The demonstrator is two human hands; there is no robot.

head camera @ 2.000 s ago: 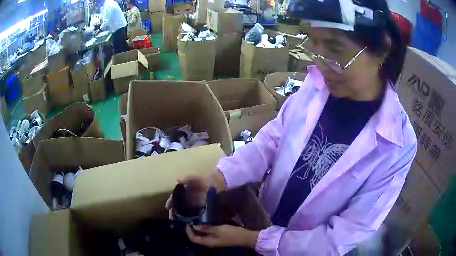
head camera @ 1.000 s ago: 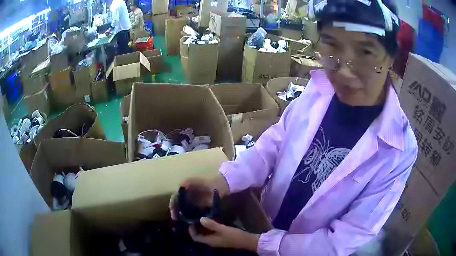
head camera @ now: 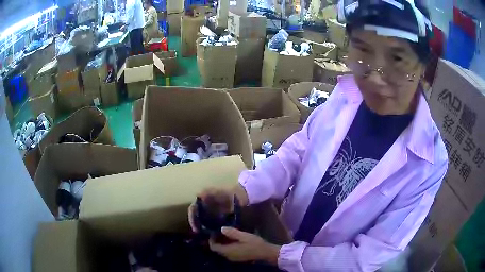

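Observation:
A large open carton (head camera: pixel 159 194) stands in front of me, its wide tan flap raised. Black parts (head camera: pixel 181 255) lie in its dark inside. A black plastic housing (head camera: pixel 217 219) with two upright prongs is held over the carton by both hands of a co-worker facing me. Neither my left hand nor my right hand can be made out. A small pale patch (head camera: pixel 139 264) among the black parts at the bottom edge is too blurred to name.
The co-worker in a pink-lilac jacket (head camera: pixel 393 180) stands at the right, before a tall printed carton (head camera: pixel 460 122). Open cartons (head camera: pixel 197 114) with white-and-black units stand behind the flap. A pale panel (head camera: pixel 21 196) edges the left. More cartons, benches and people are farther back.
The co-worker's head has turned up from the part towards me. The part has been turned a little in their hands. The whole view has shifted slightly.

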